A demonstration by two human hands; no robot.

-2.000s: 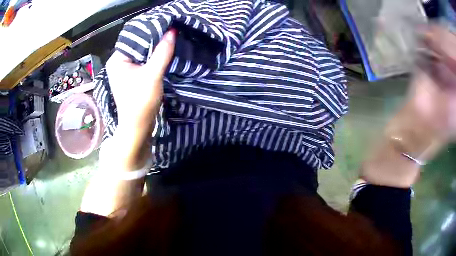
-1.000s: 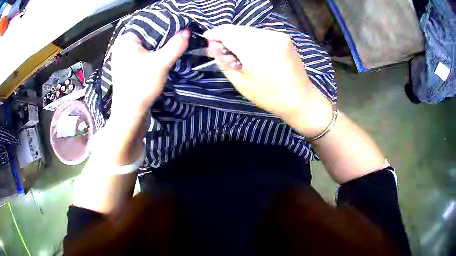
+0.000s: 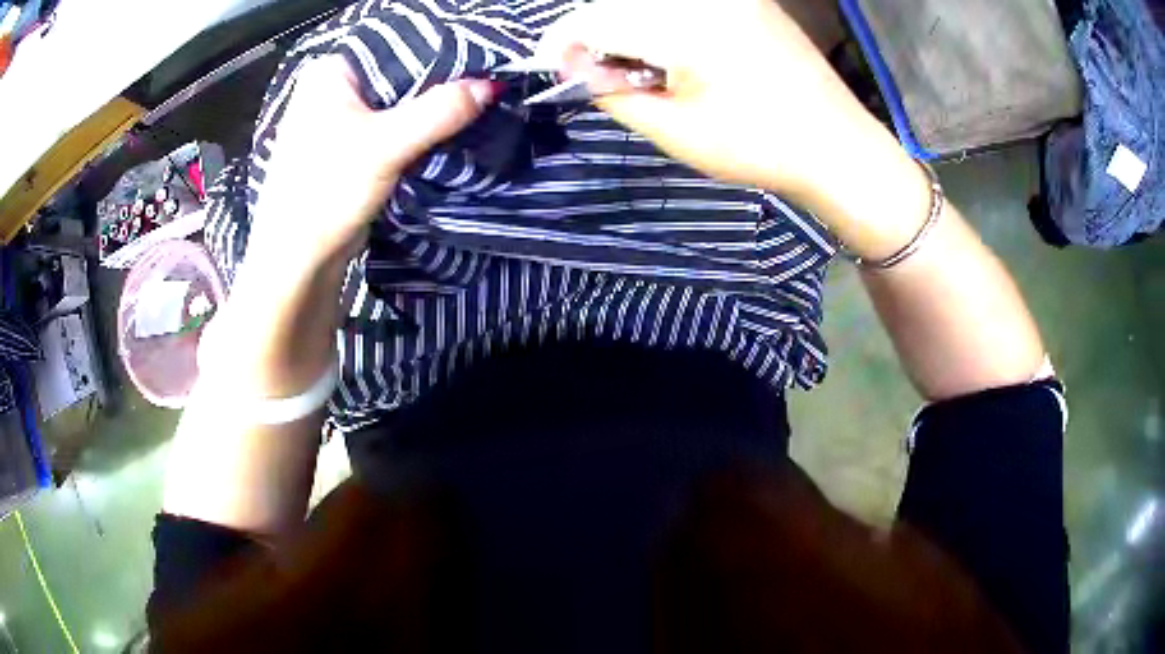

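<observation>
A dark garment with white stripes [image 3: 601, 230] lies bunched across my lap. My left hand [image 3: 351, 153] pinches a fold of it at the upper left, beside a solid dark part [image 3: 505, 143]. My right hand [image 3: 715, 96] is above the garment and holds small scissors [image 3: 562, 92]. Their pale blades point left, parted, close to my left thumb tip at the dark part. The handles are mostly hidden in my right hand. Any thread at the blades is too fine to tell.
A pink bin [image 3: 173, 322] stands at the left, below a tray of small round spools [image 3: 147, 211]. A white table with a yellow-brown edge [image 3: 70, 166] is at the upper left. A grey-brown board [image 3: 971, 77] and a denim garment [image 3: 1105, 141] are at the upper right.
My right hand came in from the far right to the garment, then moved slightly up and right with the scissors. The scissor blades remain near my left thumb, which still pinches the cloth.
</observation>
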